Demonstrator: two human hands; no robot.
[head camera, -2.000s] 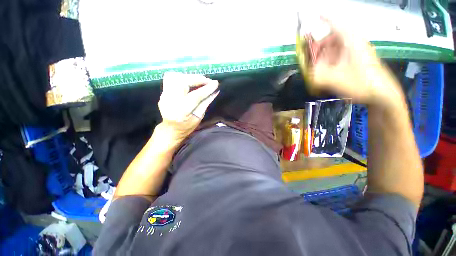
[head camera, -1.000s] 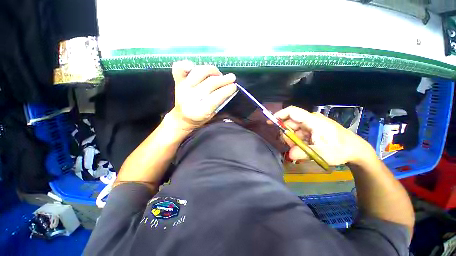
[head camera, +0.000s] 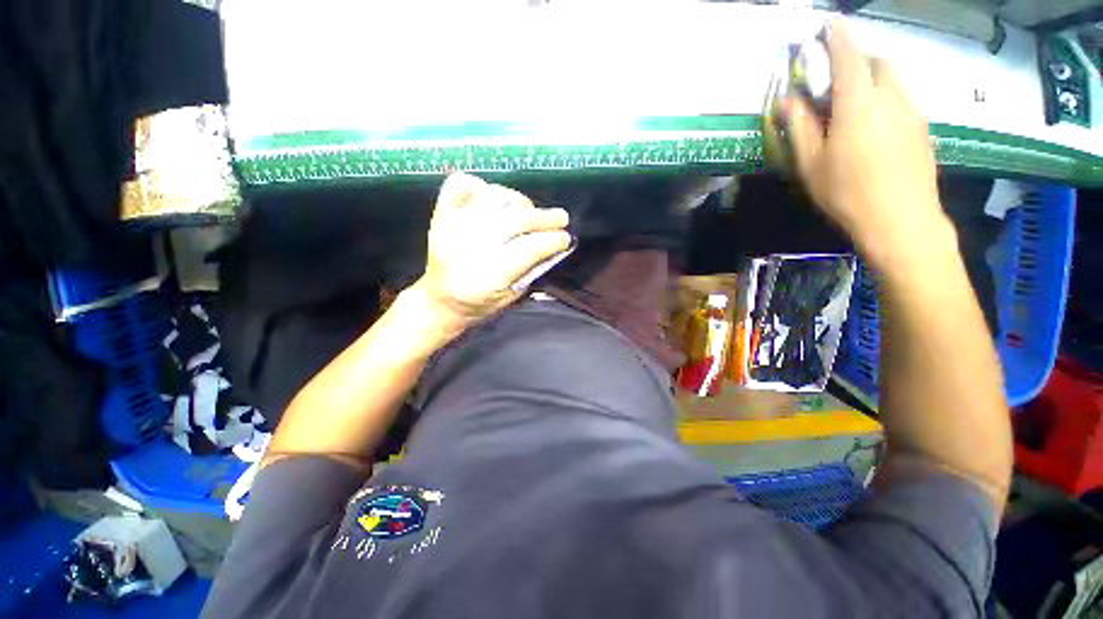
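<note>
My left hand (head camera: 496, 248) is closed in front of my body, just below the table's front edge. It pinches a small dark-edged piece (head camera: 550, 260) at the fingertips; what it is cannot be told. Black cloth (head camera: 327, 272) lies over my lap below the table edge. My right hand (head camera: 865, 151) is raised over the front edge of the white table (head camera: 508, 67), right of centre. Its fingers are curled around the yellowish thread snips (head camera: 778, 115), which are blurred and mostly hidden by the hand.
A green tape measure (head camera: 484, 157) runs along the table's front edge. Below the table are a red-amber bottle (head camera: 705, 351), an open box of dark items (head camera: 798, 320), a blue basket (head camera: 1038, 284) and a red bin (head camera: 1064, 429). Black garments (head camera: 73, 145) hang at left.
My right hand has moved from in front of my body, where the snips pointed at my left hand, up and away over the table edge. My left hand is slightly lower in the picture.
</note>
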